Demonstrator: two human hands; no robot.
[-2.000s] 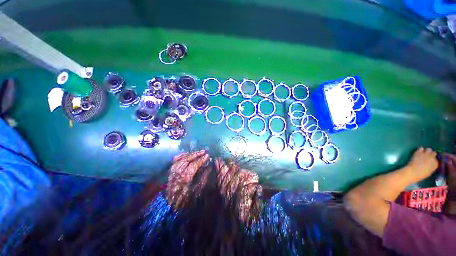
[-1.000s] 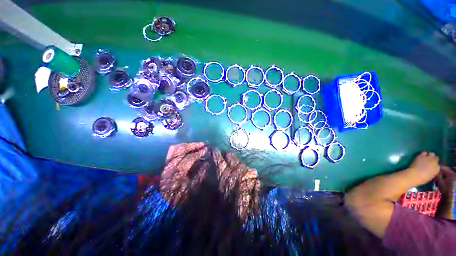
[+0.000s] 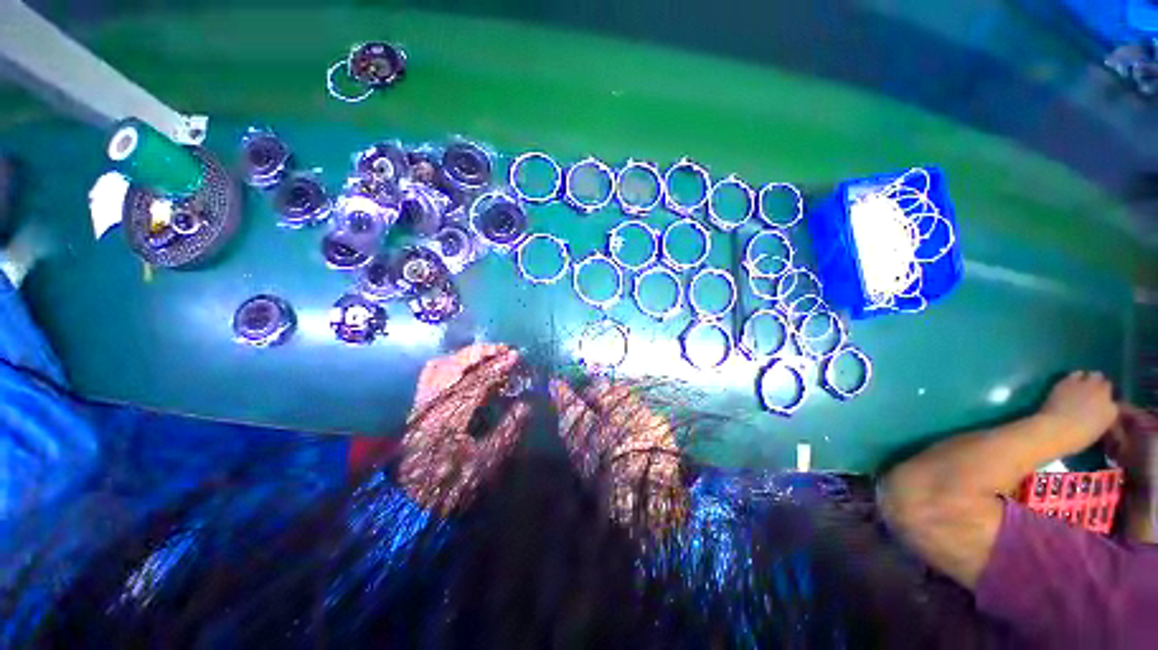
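Observation:
My left hand (image 3: 464,413) and my right hand (image 3: 622,444) are close together at the near edge of the green belt. Hair hanging in front of the camera partly covers both. A small shiny part seems to be between the fingertips, too blurred to name. Dark round cases (image 3: 359,218) lie in a pile beyond my left hand, with single ones (image 3: 263,320) nearer. Thin silver-grey rings (image 3: 659,292) lie in rows beyond my right hand. A single ring (image 3: 603,344) lies just beyond my right fingers.
A blue tray (image 3: 834,260) with white rings (image 3: 904,241) stands right of the rows. A green roll (image 3: 163,161) lies on a dark textured disc (image 3: 203,222) at left. One case (image 3: 377,64) and a ring are farther back. A neighbour's arm (image 3: 965,489) and red slotted tray (image 3: 1073,498) are at right.
The view has shifted slightly. My hands have opened a little apart at the fingers, and a small shiny part shows between them. The farther case and ring have moved left along the belt.

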